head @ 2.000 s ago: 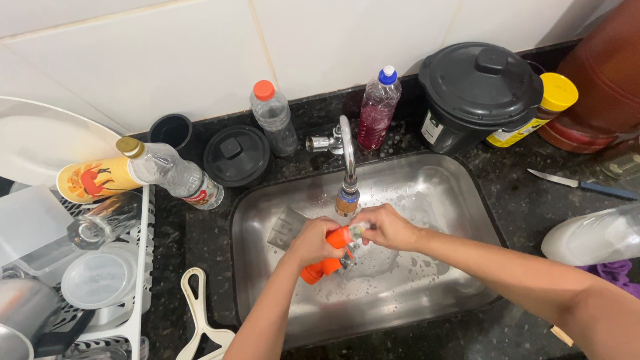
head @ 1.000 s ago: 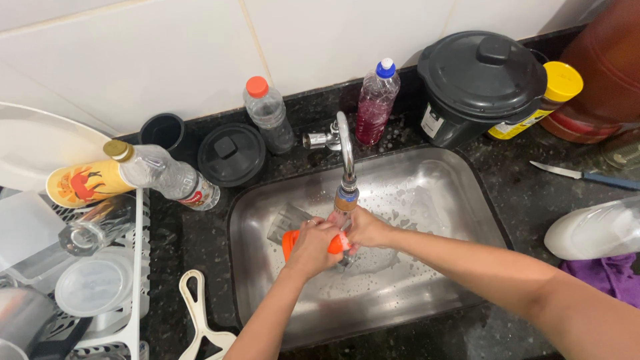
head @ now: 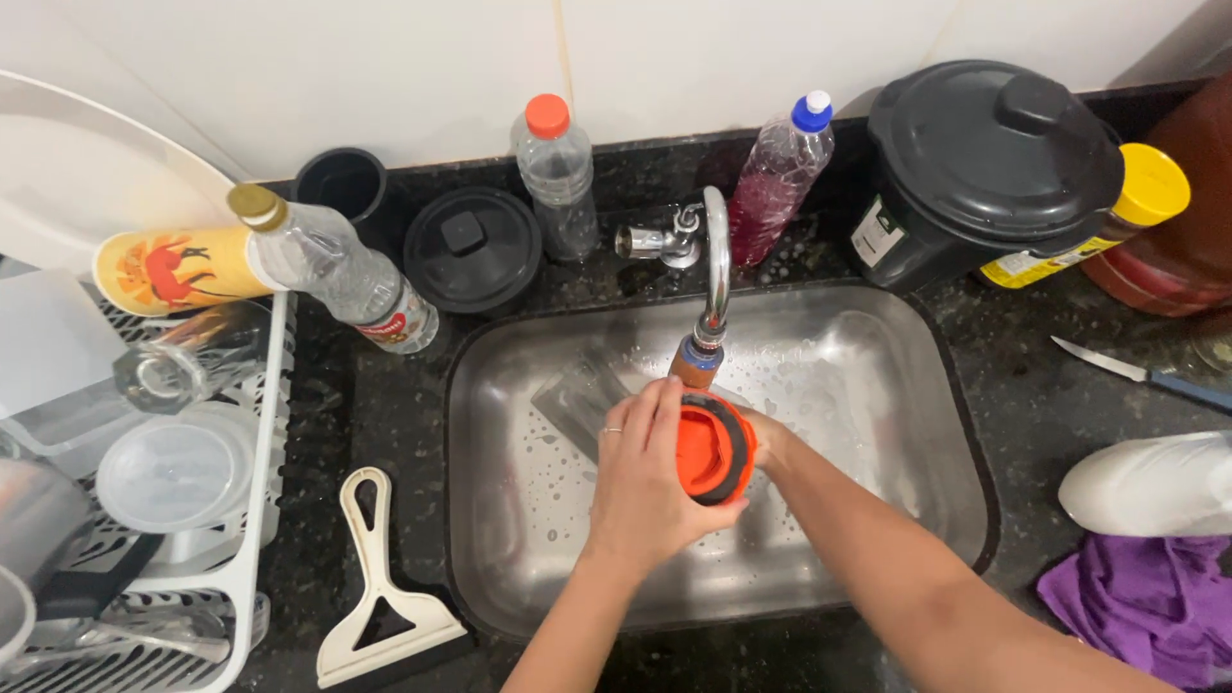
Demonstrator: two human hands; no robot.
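Observation:
My left hand (head: 640, 486) grips a round orange plastic lid (head: 707, 448) with a dark ring, tilted so its recessed inside faces up. Behind the lid, just below the spout of the chrome faucet (head: 717, 260), is my right hand (head: 756, 438); its fingers are mostly hidden, so what it holds cannot be told. A clear, flat-sided container (head: 582, 399) lies in the stainless steel sink (head: 520, 587), left of the faucet and partly behind my left hand. Water drops dot the sink's bottom.
Left of the sink are a white dish rack (head: 265, 462) with dishes, a cream squeegee (head: 380, 606) and a leaning plastic bottle (head: 346, 274). Behind stand a pink-liquid bottle (head: 775, 188) and a black lidded bin (head: 962, 183). A knife (head: 1136, 371) and purple cloth (head: 1145, 602) lie at the right.
The orange lid has been turned so its inside with the dark ring shows. My left hand has shifted onto its left side, and my right hand is now largely hidden behind it.

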